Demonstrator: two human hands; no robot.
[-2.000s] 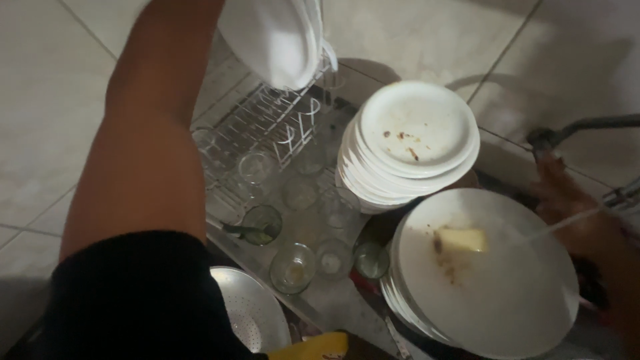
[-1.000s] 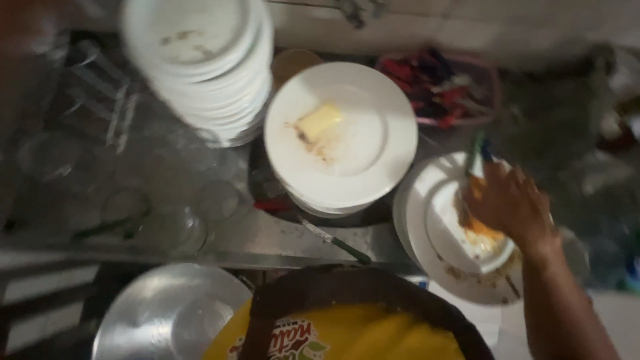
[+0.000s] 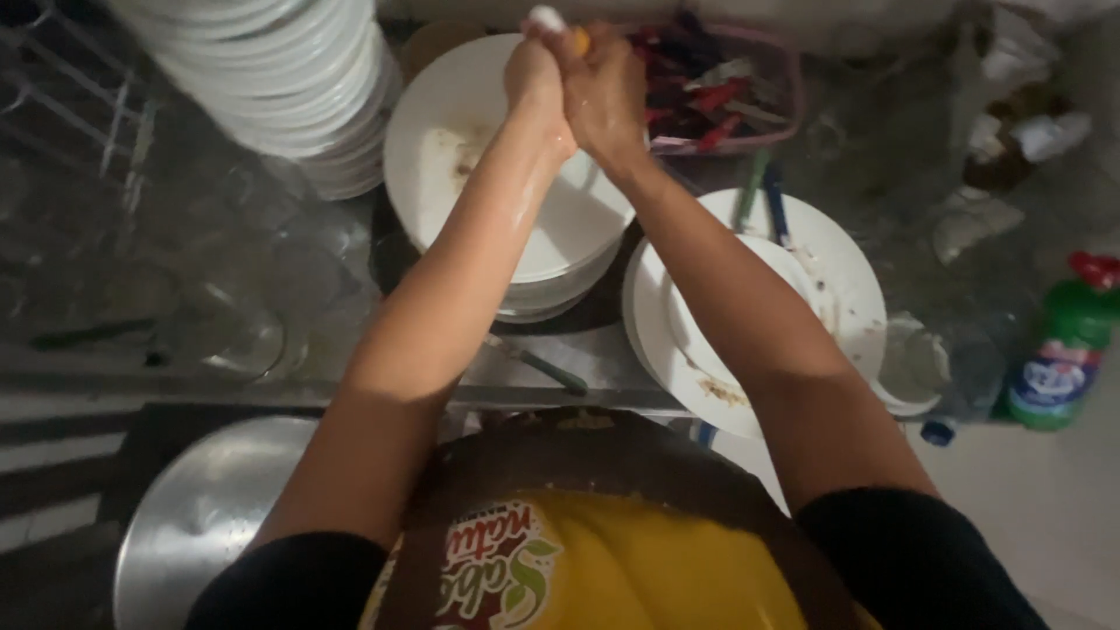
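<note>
Near the top centre, my left hand [image 3: 534, 79] and my right hand [image 3: 605, 92] are pressed together over a stack of white plates [image 3: 560, 236]. A small orange thing [image 3: 579, 40] shows between the fingers of my right hand, and a white bit [image 3: 547, 17] shows at the left fingertips. What the left hand grips is hidden. The top plate has a brown smear [image 3: 464, 162] and a pale patch. Right of this stack, beneath my right forearm, are more soiled white plates [image 3: 840, 254], with a green handle [image 3: 751, 188] and a blue handle [image 3: 775, 201] on them.
A tall stack of white plates [image 3: 262, 70] is at upper left, beside a wire rack [image 3: 114, 131]. Drinking glasses [image 3: 249, 337] stand below. A pink basket [image 3: 798, 87] holds red-handled cutlery. A green-handled knife [image 3: 551, 369], metal bowl [image 3: 210, 499] and green bottle [image 3: 1059, 350] are nearer.
My right hand has left the soiled plates at right and moved up and left to join my left hand above the middle stack. The view has swung to the right since the first frame.
</note>
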